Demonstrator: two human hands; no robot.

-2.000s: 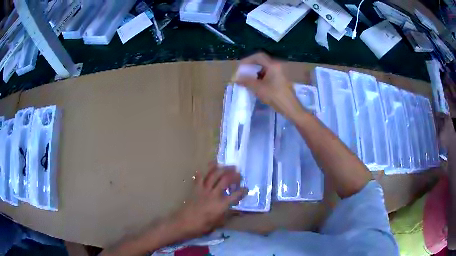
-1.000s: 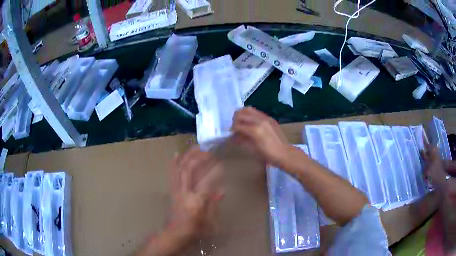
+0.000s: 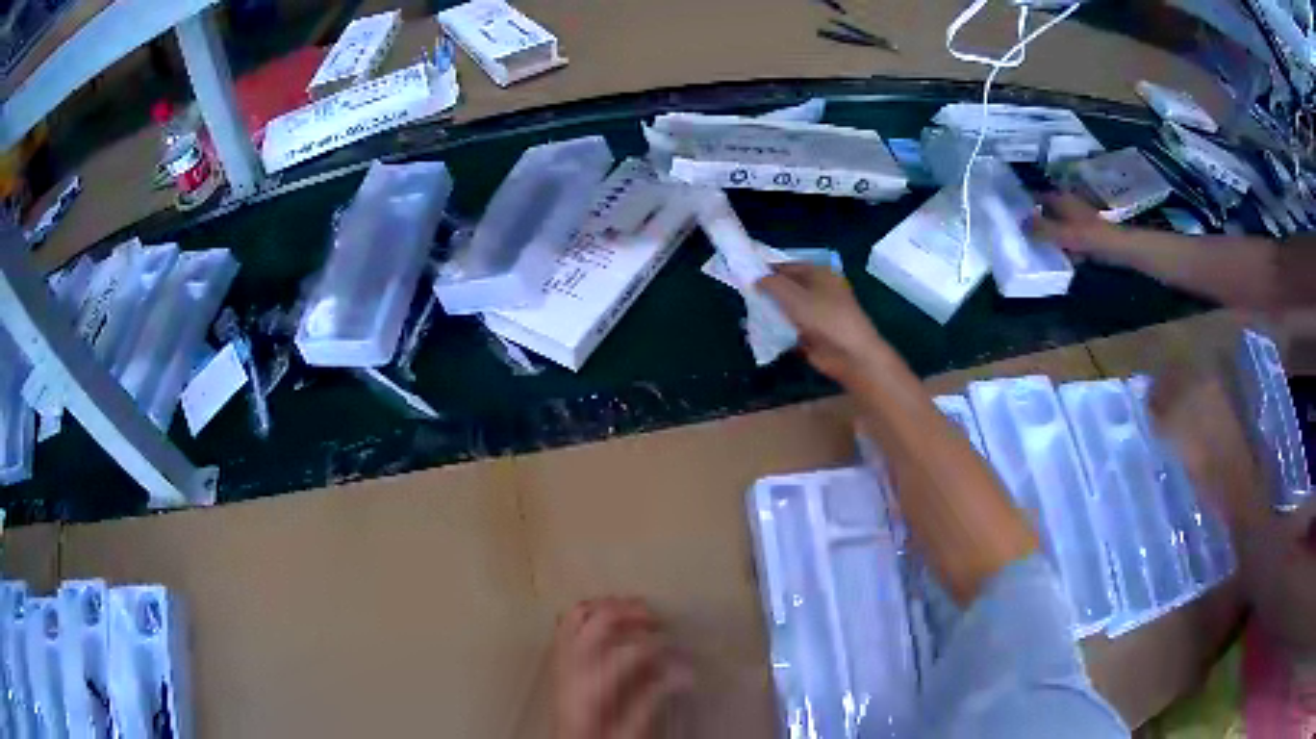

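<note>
My right hand [image 3: 820,311] is over the dark green belt, its fingers closed on the end of a thin, crumpled white piece [image 3: 743,260]. My left hand [image 3: 621,671] is blurred and low over the brown cardboard bench [image 3: 361,592], with nothing visible in it; its fingers are unclear. A translucent tray [image 3: 527,224] lies tilted partly on a white printed carton [image 3: 613,274] on the belt. Another translucent tray [image 3: 375,260] lies left of it. My right forearm partly hides the row of inner trays [image 3: 830,578] on the bench.
Finished trays [image 3: 137,664] with dark cables stand at the lower left. A white metal post [image 3: 94,383] rises at left. A white cable [image 3: 984,159] hangs over the belt. Another person's hand [image 3: 1075,228] touches a clear tray [image 3: 1018,238] at right; a blurred arm [image 3: 1227,448] crosses the right trays.
The tray my hands held now lies on the carton, let go. My right hand has moved right to the white piece, my left hand down. Another person's hand has reached onto the belt.
</note>
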